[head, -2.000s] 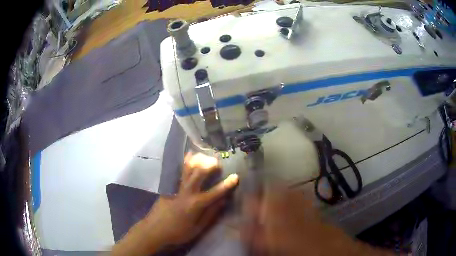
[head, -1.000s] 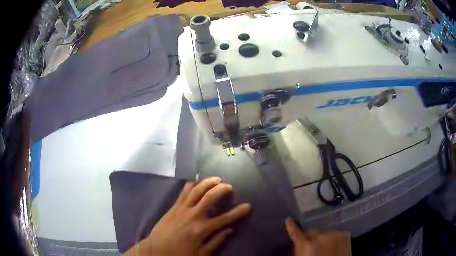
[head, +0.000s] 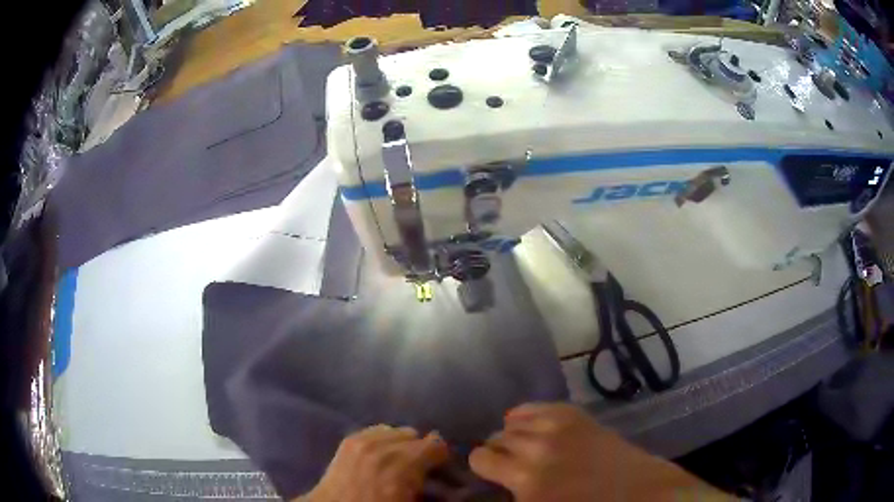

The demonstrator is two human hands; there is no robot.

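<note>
A dark grey garment panel [head: 323, 353] lies on the machine bed and reaches under the lit presser foot and needle area [head: 423, 290]. My left hand [head: 387, 463] grips the panel's near edge at the bottom of the view. My right hand [head: 544, 453] grips the same edge just to its right, with the fingertips close together. The cloth is bunched between the two hands. A white cloth piece [head: 294, 240] shows behind the panel, left of the needle. The lower parts of both hands are cut off by the frame.
Black-handled shears [head: 632, 343] lie on the bed right of the panel. The white machine head [head: 588, 118] stands across the back. Stacked grey panels [head: 196, 147] lie back left. Scissors with yellowish-orange parts [head: 865, 294] are at the far right.
Both hands have moved down to the near edge and closer together. The panel, earlier under my left hand's spread fingers, now lies spread toward me with its near edge gripped.
</note>
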